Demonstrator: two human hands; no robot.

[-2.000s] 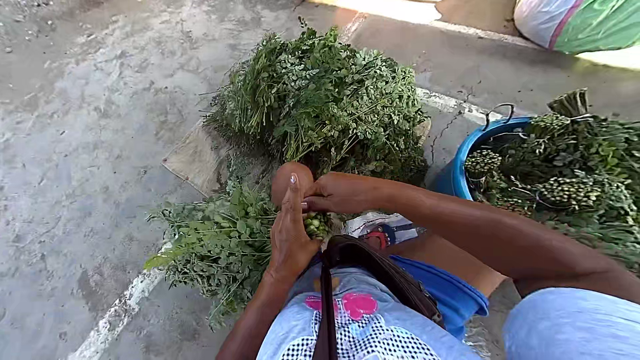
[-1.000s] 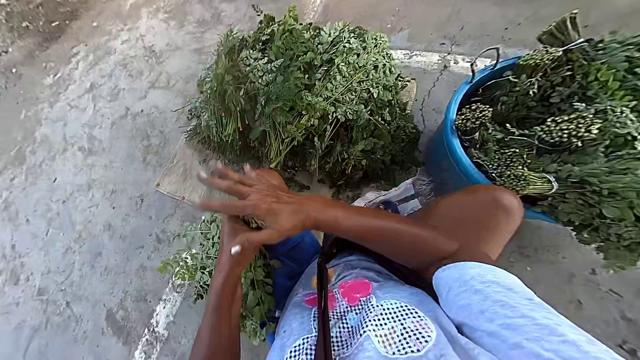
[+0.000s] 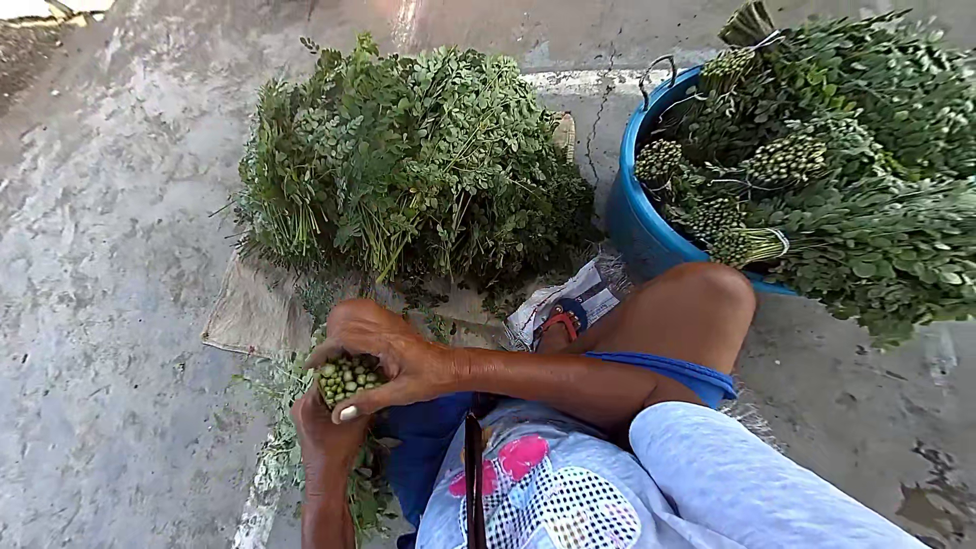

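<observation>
A bundle of green leafy stems (image 3: pixel 347 379) is in both hands, its cut ends facing up. My right hand (image 3: pixel 393 362) curls around the top of the bundle, thumb on the near side and fingers on the far side. Just below, my left hand (image 3: pixel 328 419) grips the same bundle, its fingers mostly hidden. The bundle's leaves hang down past my left wrist. Beyond my hands a large heap of leafy green stems (image 3: pixel 412 160) lies on a woven sack (image 3: pixel 255 309).
At the right stands a blue plastic tub (image 3: pixel 644 229) with a wire handle, filled with tied leafy bundles (image 3: pixel 785 160). My bent knee (image 3: pixel 701 297) is close to the tub. A sandalled foot (image 3: pixel 560 328) rests by a white printed sack (image 3: pixel 598 286). The ground is concrete.
My right hand, raised and spread over the left one a second ago, has come down around the stem ends. The cut ends now show between my fingers.
</observation>
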